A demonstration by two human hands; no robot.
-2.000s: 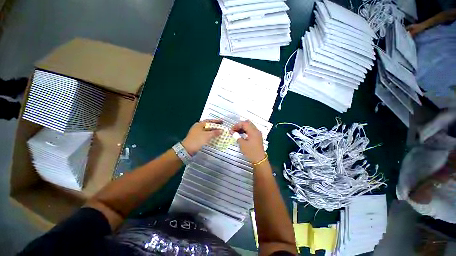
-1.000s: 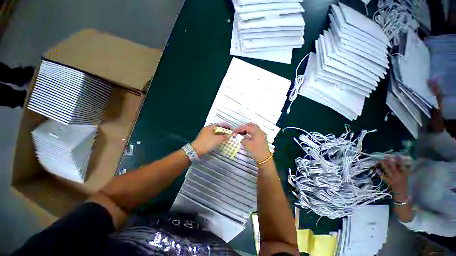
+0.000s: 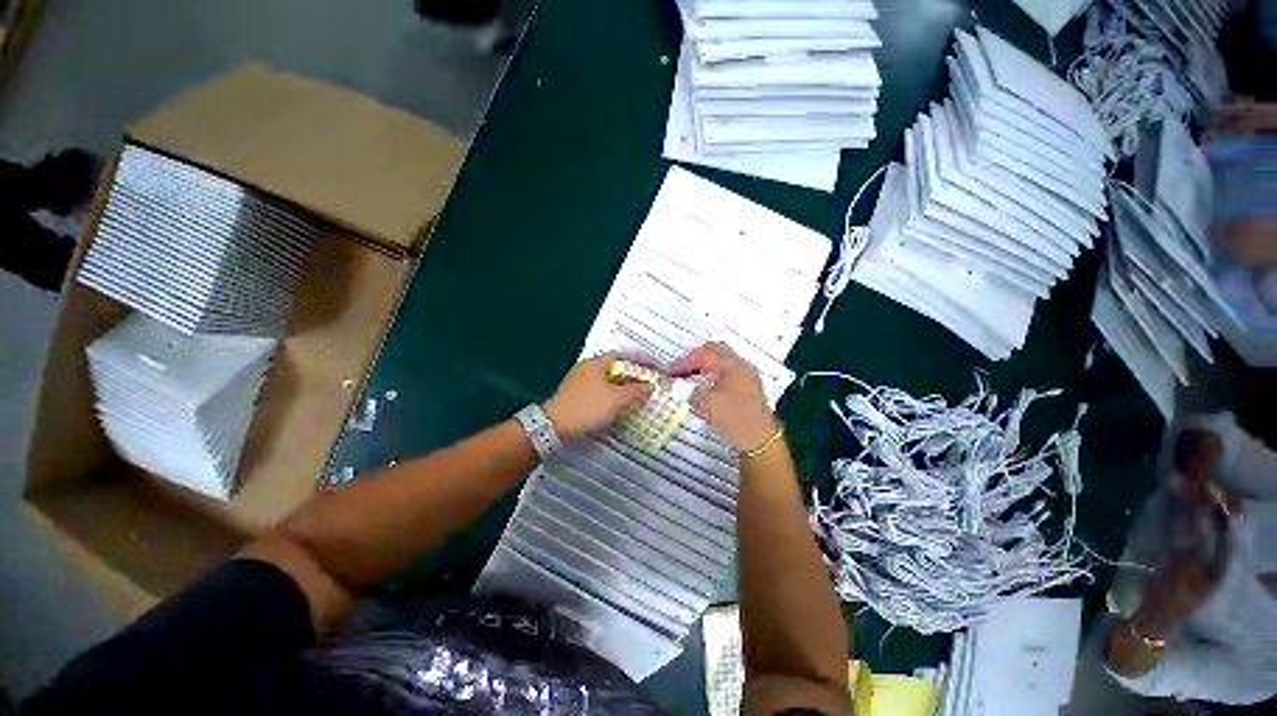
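A long row of overlapped white packs [image 3: 630,511] lies on the dark green table in front of me. My left hand [image 3: 598,397] holds a pale yellow label sheet [image 3: 653,420] with a grid of tiny labels over the middle of the row. My right hand [image 3: 728,396] is at the sheet's upper right, its fingertips pinched close to the left fingers. Whether a small label is between the right fingertips is too small to tell.
An open carton [image 3: 325,315] with two stacks of packs is at left. White cords [image 3: 952,504] lie tangled at right. Fanned packs [image 3: 987,196] stand at the back. Yellow strip [image 3: 896,694] and more packs [image 3: 1020,657] are at lower right. A co-worker's arm [image 3: 1176,560] is at far right.
The view has shifted slightly, so the table things sit further right. My hands stay over the row with the sheet. The co-worker's hand reached to the cords and has drawn back.
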